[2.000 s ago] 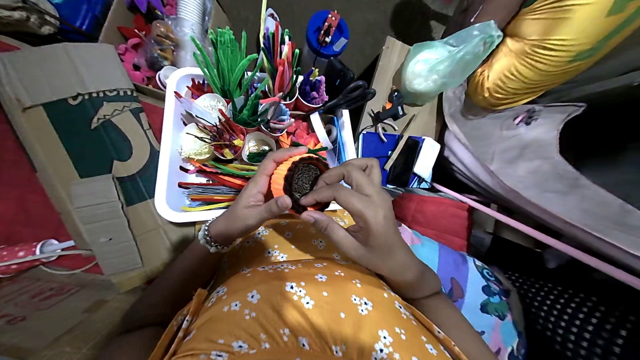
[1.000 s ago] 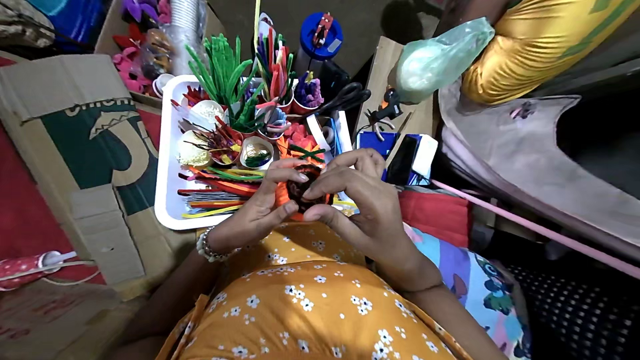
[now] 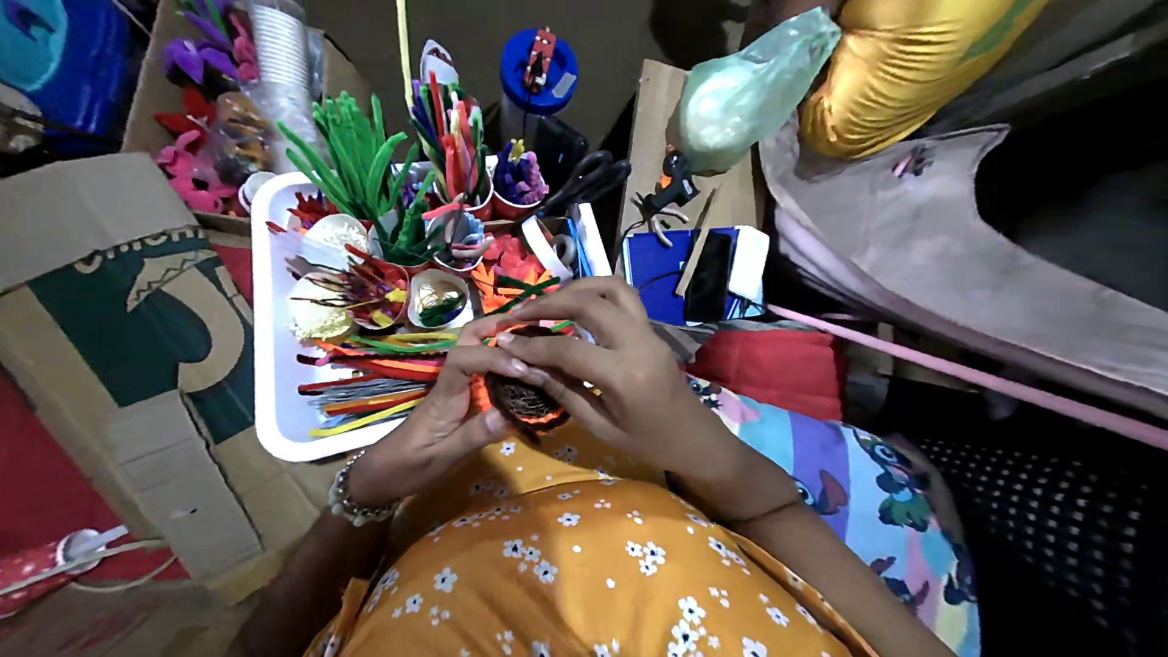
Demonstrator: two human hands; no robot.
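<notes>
Above my lap, my left hand (image 3: 443,433) holds a small round orange and dark brown fuzzy piece (image 3: 526,406) from its left side. My right hand (image 3: 616,365) covers its top and right, with fingertips on its upper rim near my left fingers. The brown centre faces up toward me. Just beyond my hands lies a white plastic tray (image 3: 274,401) with cups of pipe cleaners. Green pipe cleaners (image 3: 351,164) stand upright in it, and loose coloured ones (image 3: 365,392) lie along its near side. Orange pieces (image 3: 497,287) show behind my fingers.
A hot glue gun (image 3: 673,182) rests on cardboard at the right, near a blue box (image 3: 652,283) and a dark phone-like object (image 3: 710,278). Black-handled scissors (image 3: 593,178) lie behind the tray. Cardboard (image 3: 119,456) borders the left. A tied plastic bag (image 3: 739,109) sits at the upper right.
The brown centre faced up two seconds ago, was mostly covered by my fingers one second ago, and shows again now. My right hand has moved over the piece's top edge.
</notes>
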